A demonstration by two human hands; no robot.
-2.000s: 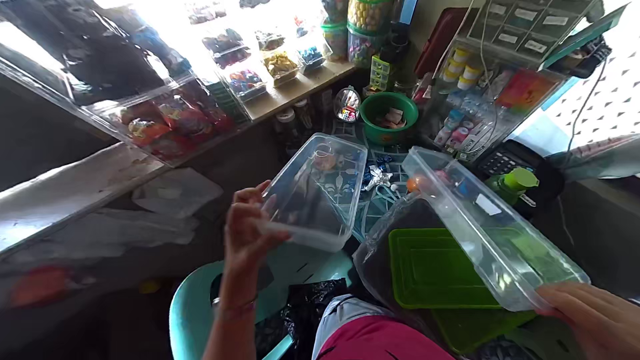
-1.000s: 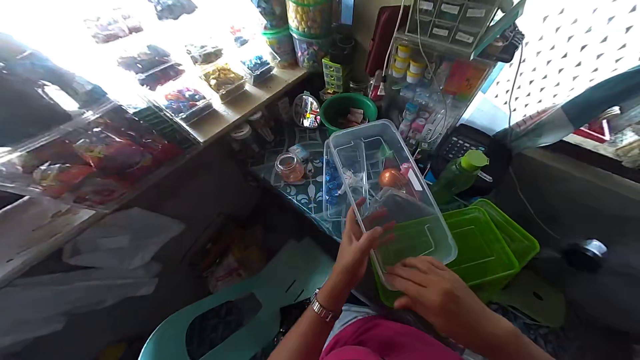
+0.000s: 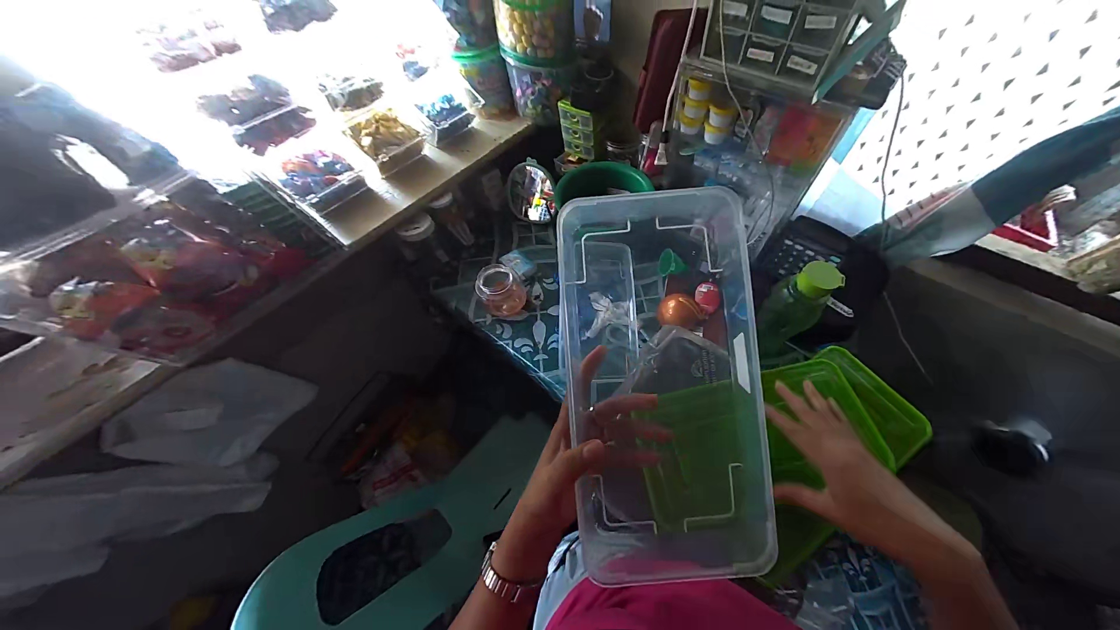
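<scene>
In the head view my left hand point(image 3: 582, 451) grips a clear rectangular plastic container point(image 3: 661, 206) by its left side, the fingers showing through the plastic. My right hand point(image 3: 831, 464), fingers spread, is beside the container's right side, over green plastic lids point(image 3: 884, 407); whether it touches them I cannot tell. Through the container I see a copper-coloured ball point(image 3: 680, 311), a small red object and a green one. A glass jar point(image 3: 501, 291) stands left of the container on the patterned table cover point(image 3: 534, 337).
A green basin point(image 3: 604, 178) and a round mirror point(image 3: 531, 191) are behind the container. To the right are a green bottle point(image 3: 792, 302) and a black desk telephone or calculator point(image 3: 809, 245). A pale green plastic chair point(image 3: 289, 569) is at lower left; goods line the shelf point(image 3: 437, 166).
Two seconds ago each hand held a clear container; one second ago both hands were at one container. Now my right hand has come off it to the right. The view has shifted.
</scene>
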